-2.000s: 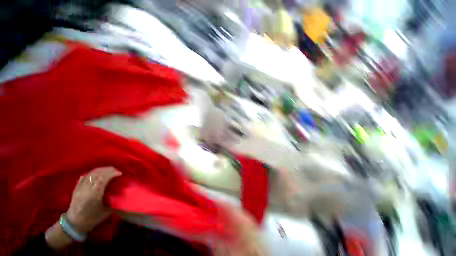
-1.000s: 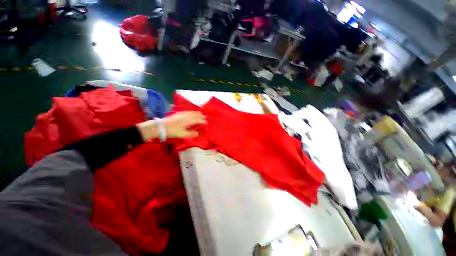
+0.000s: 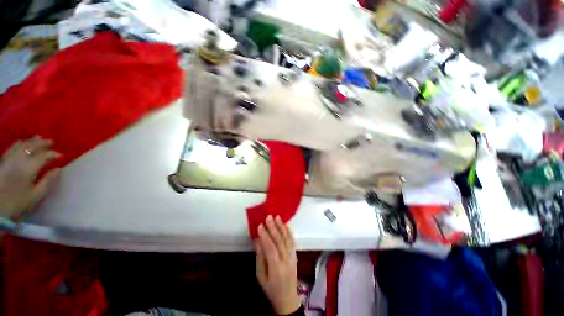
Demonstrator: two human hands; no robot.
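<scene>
A curved red piece [image 3: 287, 179] lies across the machine bed and down to the table's front edge. My right hand [image 3: 276, 259] rests with its fingertips on the lower end of this piece. A large red garment panel [image 3: 93, 92] lies on the table at the left. My left hand [image 3: 26, 176] is at the left edge, fingers spread, touching the panel's lower edge; whether it grips the cloth cannot be told. The cream-white sewing machine [image 3: 297, 111] stands in the middle, its lit needle area partly hidden under the head.
White cut pieces [image 3: 167, 21] lie behind the machine. A small dark-marked tag [image 3: 330, 215] lies on the white table [image 3: 123, 203]. Black cable [image 3: 402, 223] and an orange-red piece are at the right. Red cloth [image 3: 49, 278] and blue cloth [image 3: 439, 281] hang below the edge.
The view has swung right from the table's left end back to the machine. My left hand is now lower on the panel's near side. My right hand has come into view on the curved piece.
</scene>
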